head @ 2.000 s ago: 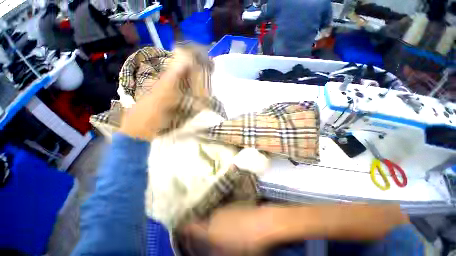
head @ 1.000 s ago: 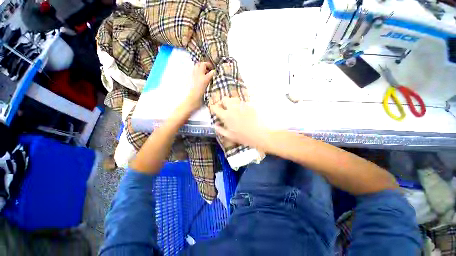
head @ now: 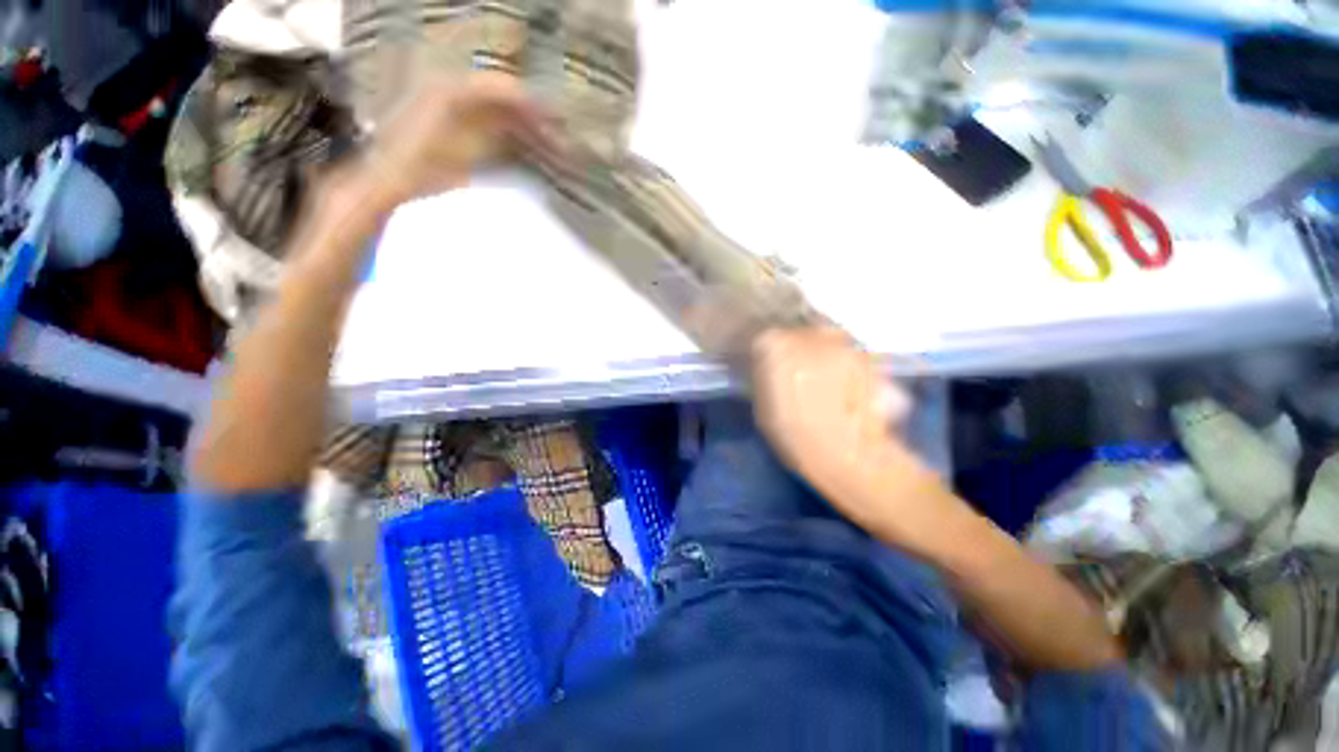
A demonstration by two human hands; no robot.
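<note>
A plaid fabric sleeve (head: 668, 243) lies stretched diagonally over the white table, blurred by motion. My left hand (head: 463, 129) grips its upper end near the bunched plaid garment body (head: 272, 140) at the table's left. My right hand (head: 822, 385) is closed on its lower end at the table's front edge. A small pale bit shows at my right hand; I cannot tell what it is. The fingers of both hands are blurred.
Scissors with yellow and red handles (head: 1104, 232) lie at the right of the table, beside a dark flat pad (head: 972, 162). The sewing machine is cut off above. A blue basket (head: 467, 624) stands below, plaid pieces hanging by it. A fabric heap (head: 1248, 617) lies lower right.
The sleeve lay bunched under both hands; now it is drawn out diagonally between them. My left hand has moved up and left, my right hand slightly right. The view has shifted too.
</note>
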